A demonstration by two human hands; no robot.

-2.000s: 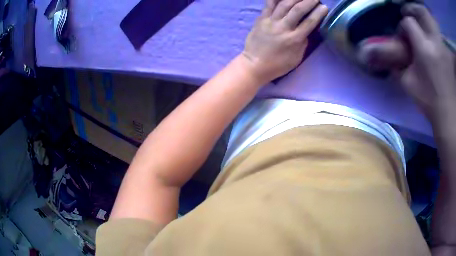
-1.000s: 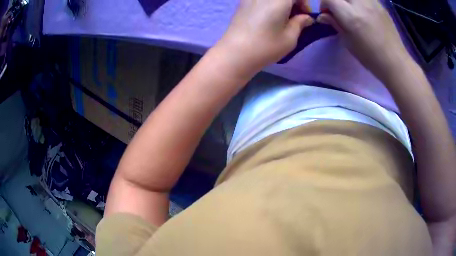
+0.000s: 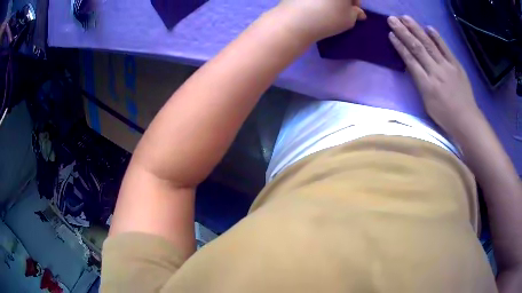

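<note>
A dark purple cut piece (image 3: pixel 366 43) lies on the lilac table cover (image 3: pixel 246 60) near its front edge. My left hand (image 3: pixel 329 17) is at the piece's upper left, with fingertips pinched at its edge; the top of the hand is cut off by the frame. My right hand (image 3: pixel 432 63) lies flat with straight fingers, its fingertips on or beside the right end of the piece. Another dark piece (image 3: pixel 176 11) lies at the upper left, cut off by the frame's top.
A dark object with straight edges (image 3: pixel 486 40) stands at the right of the table. A small dark bundle (image 3: pixel 83 11) lies at the table's left corner. A brown carton with blue stripes (image 3: pixel 117 91) is below the table edge. Scraps and heaps (image 3: pixel 74 189) cover the floor at left.
The iron my right hand held two seconds ago is out of that hand. From pinching beside my left hand, my right hand has moved right and flattened. More of the dark piece shows.
</note>
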